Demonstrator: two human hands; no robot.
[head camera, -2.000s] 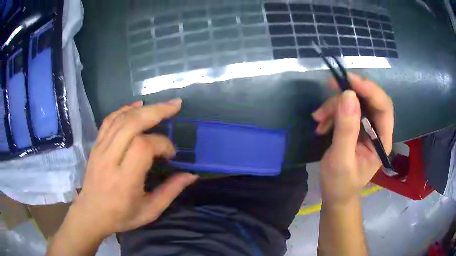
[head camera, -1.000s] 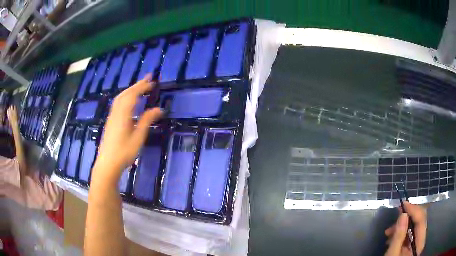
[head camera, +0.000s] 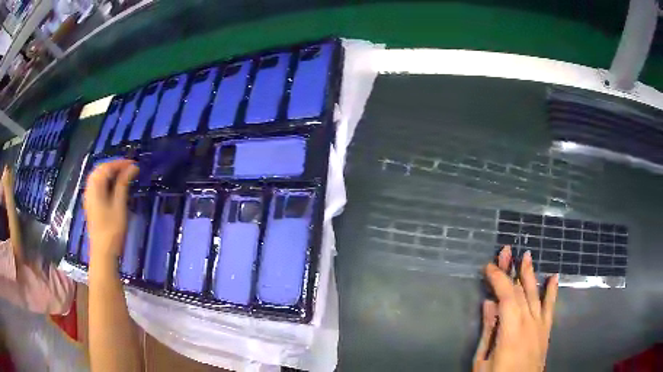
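My left hand (head camera: 109, 203) is over the tray at left, its fingertips pinched at the left end of a dark blue, blurred phone case (head camera: 166, 163) in the middle row. The case looks tilted and darker than its neighbours. My right hand (head camera: 520, 305) lies at the front edge of the sticker sheet (head camera: 563, 243), fingers spread over it. Slim black tweezers (head camera: 519, 263) show between its fingers, mostly hidden, tips over the black rectangles. The left part of the sheet is clear empty grid.
A blister tray (head camera: 328, 109) holds rows of blue cases on white packing sheet (head camera: 331, 254). Used liner (head camera: 465, 171) and spare sticker sheets (head camera: 607, 131) lie behind. A green belt with a pale rail (head camera: 472, 62) runs along the back. Another tray (head camera: 47, 160) and a person's arm (head camera: 13, 218) are at far left.
The view has swung left to the tray. My left hand has moved left along the middle row to a case there. My right hand has moved farther over the sticker sheet, fingers now spread.
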